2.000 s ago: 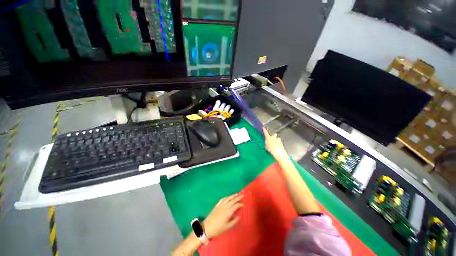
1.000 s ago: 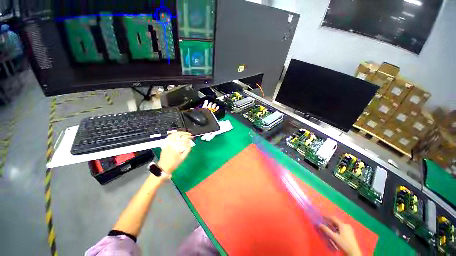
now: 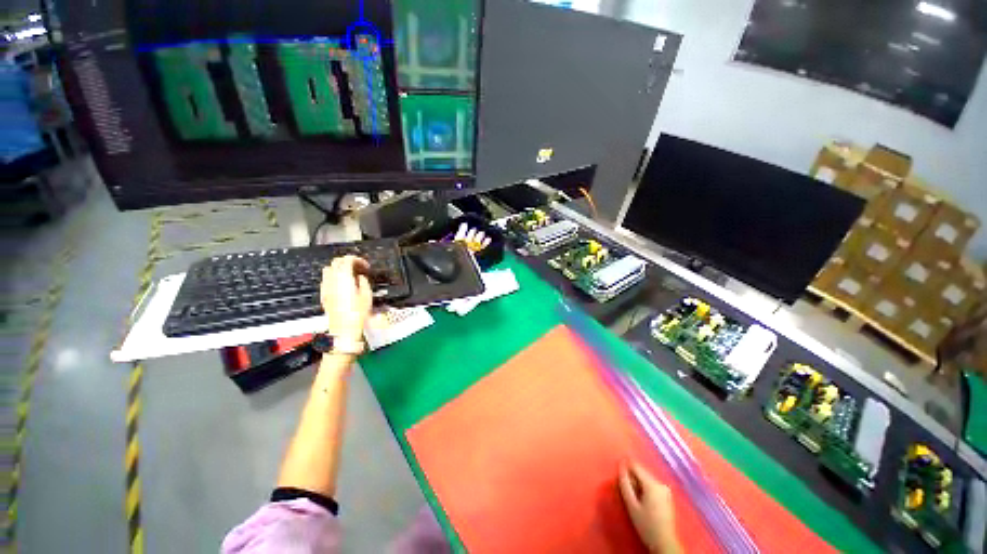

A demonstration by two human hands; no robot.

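Observation:
My left hand [image 3: 346, 294] rests on the right part of the black keyboard [image 3: 265, 287], fingers on the keys, holding nothing. My right hand [image 3: 647, 506] lies on the red mat [image 3: 520, 433], just left of the clear purple strip [image 3: 666, 433]; its fingers are slightly curled and I see nothing in them. The strip lies across the red mat and runs towards the conveyor. The black monitor [image 3: 281, 97] shows green boards with a blue crosshair.
Green mat [image 3: 433, 373] lies under the red one. A mouse [image 3: 435, 262] sits on a dark pad. Assembled circuit boards [image 3: 709, 341] stand in a row on the dark conveyor [image 3: 671, 373]. A black bin [image 3: 271, 363] sits below the keyboard shelf. A blank monitor [image 3: 741, 216] and cartons [image 3: 887, 249] stand behind.
My left hand has moved from the mat, past the shelf edge, onto the keyboard. My right hand has let go of the strip, now lying on the mat, and moved left.

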